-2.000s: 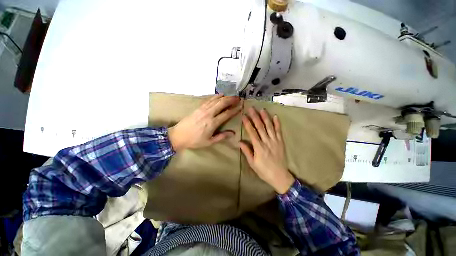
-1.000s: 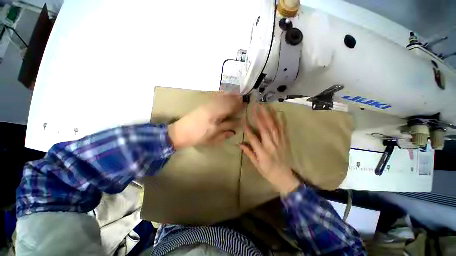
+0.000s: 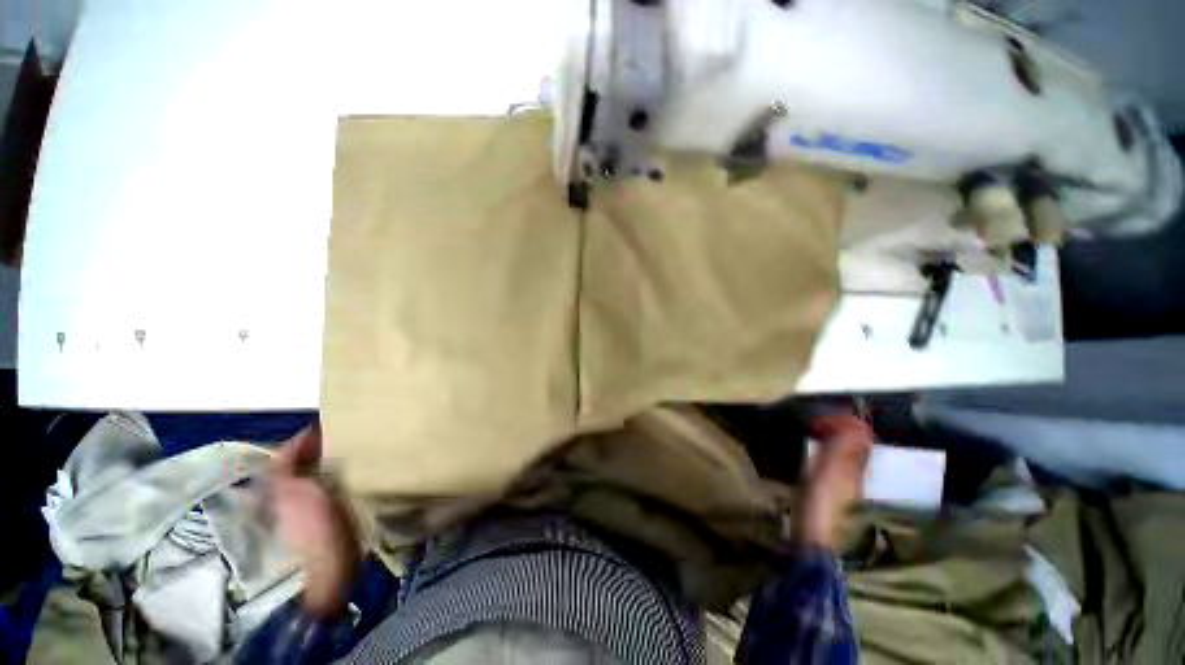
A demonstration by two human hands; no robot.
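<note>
The khaki garment piece [image 3: 442,286] lies over the machine bed and under the head of the white sewing machine [image 3: 832,78]. Its dark straight seam [image 3: 578,312] runs from the presser foot area [image 3: 580,192] towards me. Its near part hangs over the table's front edge onto my lap. My left hand [image 3: 312,520] is blurred at the cloth's lower left edge; whether it grips the cloth cannot be told. My right hand [image 3: 834,474] is blurred, below the table edge at the right, away from the flat khaki panel. The needle is too small to make out.
The white table [image 3: 169,234] has ruler marks along its front edge. A dark lever [image 3: 932,305] stands at the right of the bed. Pale cloth [image 3: 169,520] is piled at the lower left, khaki cloth [image 3: 949,585] at the lower right, near a white rectangle [image 3: 903,474].
Both hands have left the needle area and moved down and apart, to below the table edge. The khaki piece now reaches farther behind the presser foot. The view has shifted.
</note>
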